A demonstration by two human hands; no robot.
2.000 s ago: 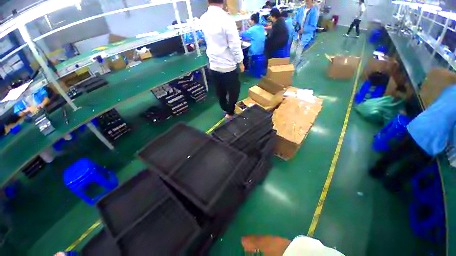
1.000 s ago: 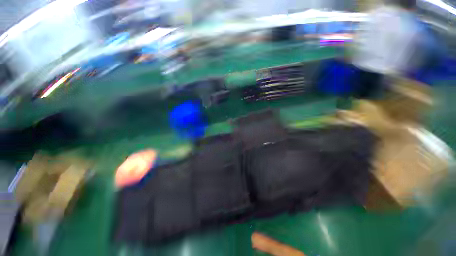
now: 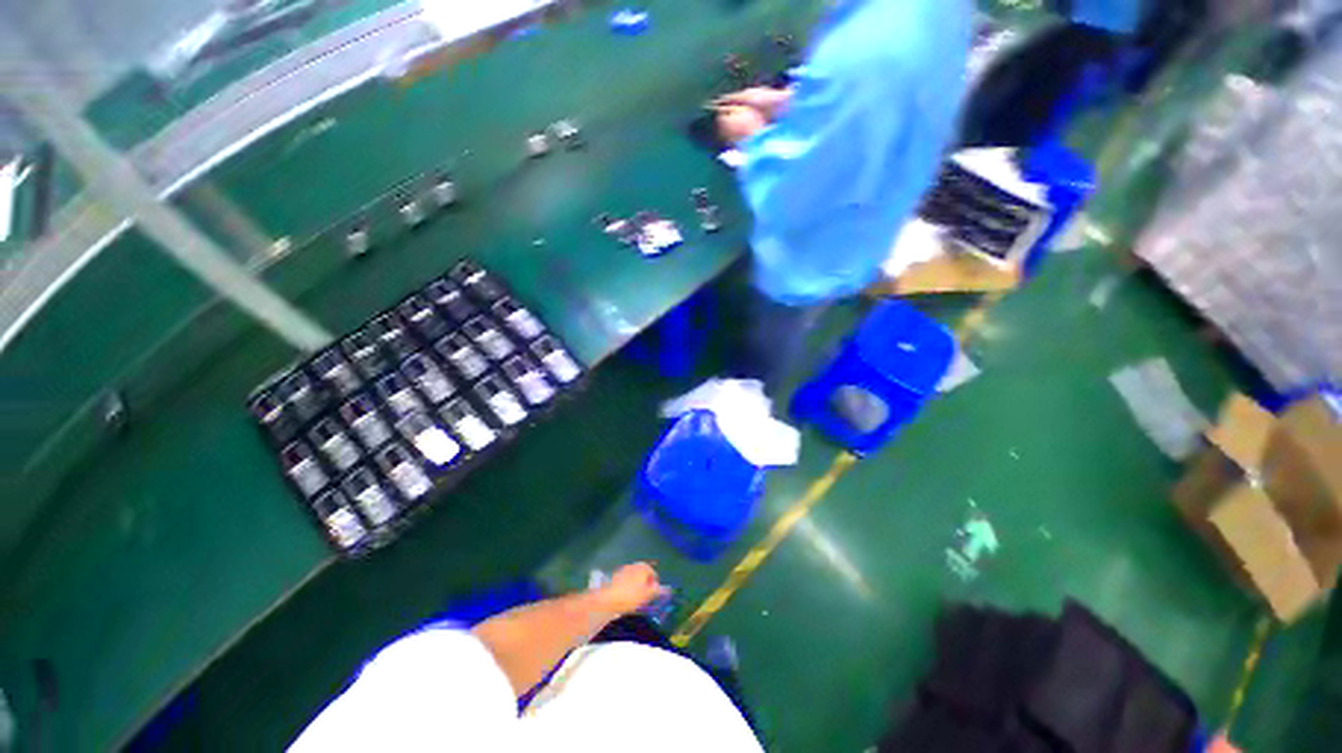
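Note:
A black phone tray [image 3: 420, 397] lies on the green bench at the left, filled with rows of small phones with pale faces. My left hand [image 3: 633, 589] reaches out from a white sleeve at the bottom centre, beyond the bench edge and just below a blue stool [image 3: 702, 486]. Its fingers look curled; whether it holds anything is unclear. A skin-coloured sliver at the bottom right edge looks like my right hand [image 3: 1222, 746], almost wholly cut off. Dark empty trays [image 3: 1045, 684] are stacked on the floor beside it.
A person in blue [image 3: 846, 162] works at the bench, near loose phones [image 3: 645, 231]. Another blue stool [image 3: 883, 368] has a carton with a dark tray behind it. An open carton [image 3: 1273, 508] stands at the right. A wrapped stack [image 3: 1266, 221] is at upper right.
The view has swung from the aisle and the black tray stacks to the bench with filled phones. The tray stack now shows only at the bottom right. My left hand is now at lower centre.

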